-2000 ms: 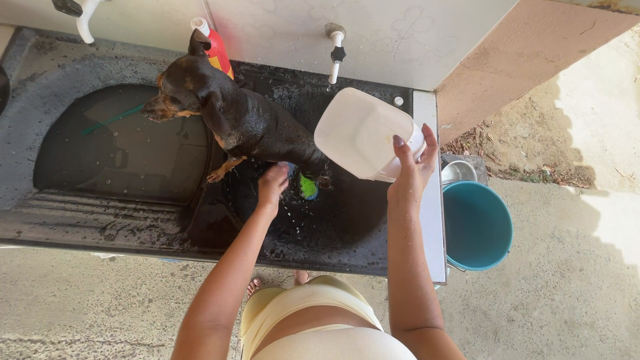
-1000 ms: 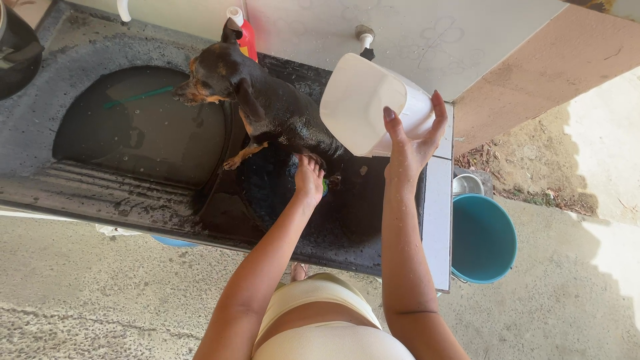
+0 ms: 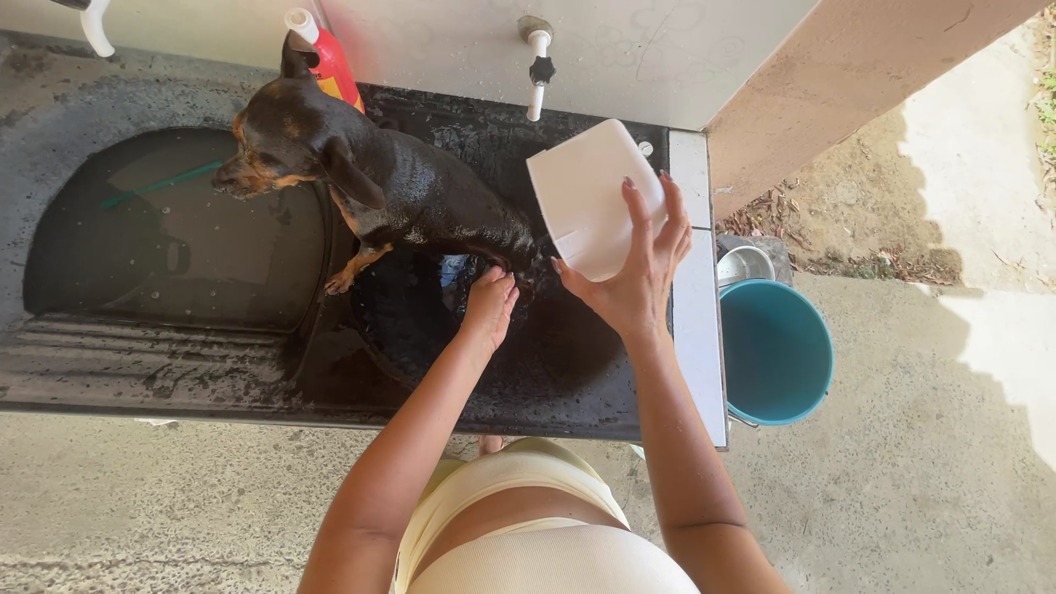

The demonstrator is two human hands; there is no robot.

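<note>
A wet black-and-tan dog [image 3: 429, 186] stands in the dark sink [image 3: 528, 404], facing left, its front paw near the divider beside the water-filled basin. My right hand [image 3: 643, 256] grips a white plastic container [image 3: 590, 198], tilted toward the dog's hindquarters. Against the dog's rear underside is my left hand [image 3: 491, 305]; its fingers are close together, and whether they hold anything is hidden. A green stick-like object [image 3: 161, 183] lies in the basin at left. Behind the dog's head stands a red bottle [image 3: 337, 66] with a white cap.
A white tap [image 3: 538, 78] with a black knob juts from the wall behind the sink, and part of another spout [image 3: 96, 29] shows at upper left. A teal bucket [image 3: 775, 355] and a metal bowl [image 3: 745, 266] are right of the tiled edge [image 3: 697, 330].
The white container has tipped further over, toward the dog's rear. The green thing beside my left hand two seconds ago no longer shows.
</note>
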